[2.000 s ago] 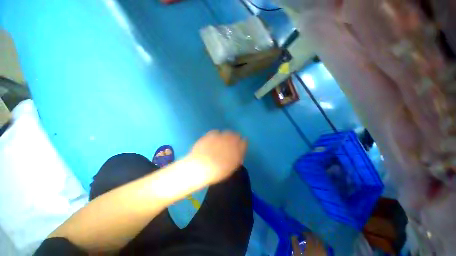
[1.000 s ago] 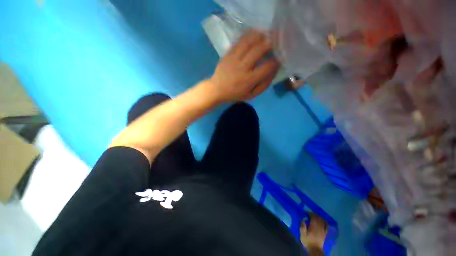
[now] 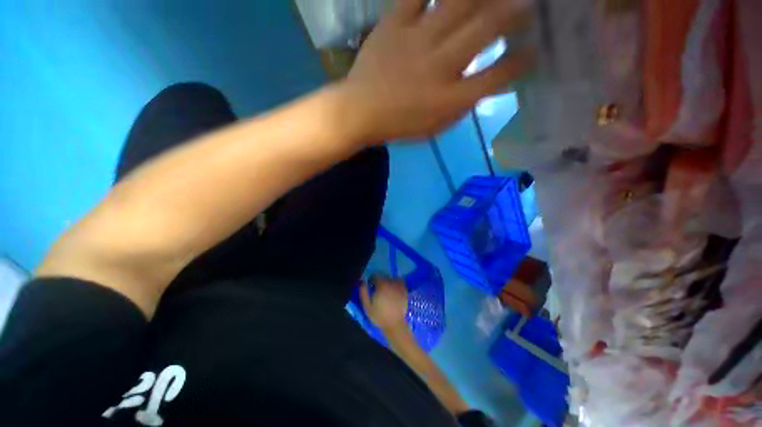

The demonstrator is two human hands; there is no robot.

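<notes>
My left hand [image 3: 434, 71] is bare and blurred at the upper middle, with its fingers apart. Its fingertips reach the edge of the clear plastic film [image 3: 585, 67] over the bench; contact cannot be told. Under the film are red-orange layers [image 3: 664, 58] and rows of small parts with gold bits, too blurred to tell one by one. My right hand [image 3: 386, 304] is lower down, with its fingers curled on the blue perforated stool [image 3: 426, 308] beside my leg.
A blue crate [image 3: 485, 229] stands on the blue floor [image 3: 276, 42] under the bench edge. A reddish-brown item [image 3: 526, 285] and another blue container [image 3: 530, 367] lie beyond it. A film-covered carton [image 3: 338, 21] is at the top. My knees fill the left middle.
My left hand has moved from above my knees up and right to the film's edge, its fingers spreading. The view has shifted, showing more stool and bench. My right hand stays at the stool.
</notes>
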